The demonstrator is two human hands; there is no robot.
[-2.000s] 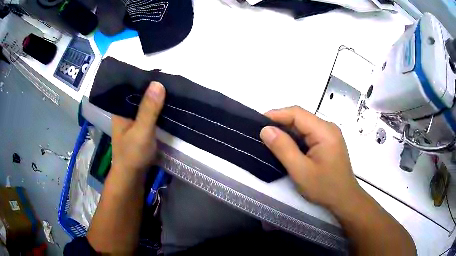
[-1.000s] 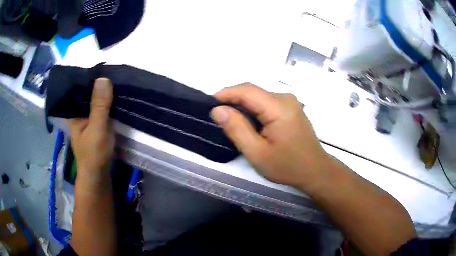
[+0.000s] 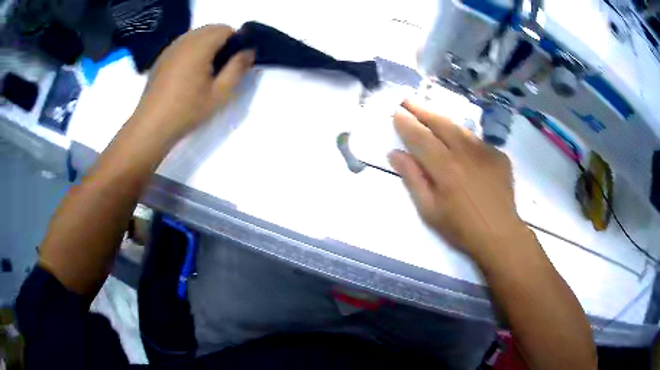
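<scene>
A dark fabric piece [image 3: 304, 55] stretches across the white table, bunched at its left end and narrowing toward the needle area of the white sewing machine [image 3: 463, 43]. My left hand [image 3: 195, 72] grips its left end, a little above or on the table. My right hand [image 3: 459, 166] is by the machine's needle area, fingers spread a little, apart from the dark fabric; I see nothing held in it, but its palm side is hidden. The pale stitch lines do not show on the fabric now.
Yellowish-brown thread snips [image 3: 595, 191] and a pink-and-blue tool [image 3: 553, 136] lie right of the machine. Another dark piece with pale stitching [image 3: 148, 25] lies at the back left, near a parts tray [image 3: 59, 101]. The ruler-marked table edge [image 3: 311, 256] runs in front.
My right hand has let go of the fabric and moved to the machine. My left hand has carried the fabric up and away from the front edge. The view has shifted toward the machine.
</scene>
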